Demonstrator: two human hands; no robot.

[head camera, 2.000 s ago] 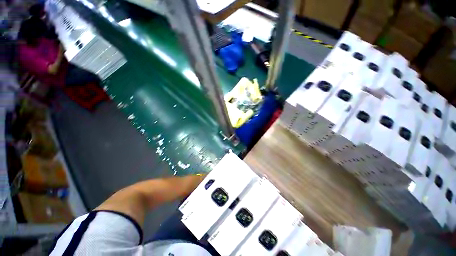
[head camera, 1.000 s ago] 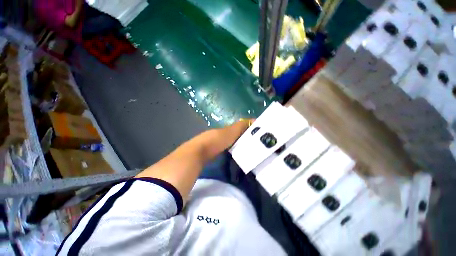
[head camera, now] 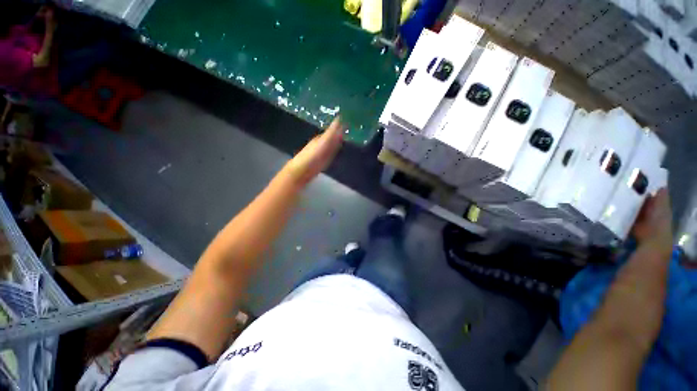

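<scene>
A row of white smartwatch boxes (head camera: 518, 111), each with a dark watch picture on top, sits in layers along the near edge of a wood-topped table. Some boxes at the right part of the row lean or sit unevenly. My left hand (head camera: 317, 153) is in the air left of the row, fingers straight, holding nothing and apart from the boxes. My right hand (head camera: 652, 214) is at the right end of the row, against the end box; its fingers are blurred and partly hidden, so its grip is unclear.
A green bench (head camera: 260, 53) lies ahead on the left, with yellow material (head camera: 372, 14) at its far end. More stacked boxes (head camera: 604, 69) stand at the back right. A seated person (head camera: 27, 57), a red stool (head camera: 103, 95), cartons (head camera: 92, 237) on a shelf and a blue bag-like item (head camera: 684, 328) are around.
My left hand has come away from the left end of the row. My right hand has come into view at the right end. The view has turned, so the row shows higher and further right.
</scene>
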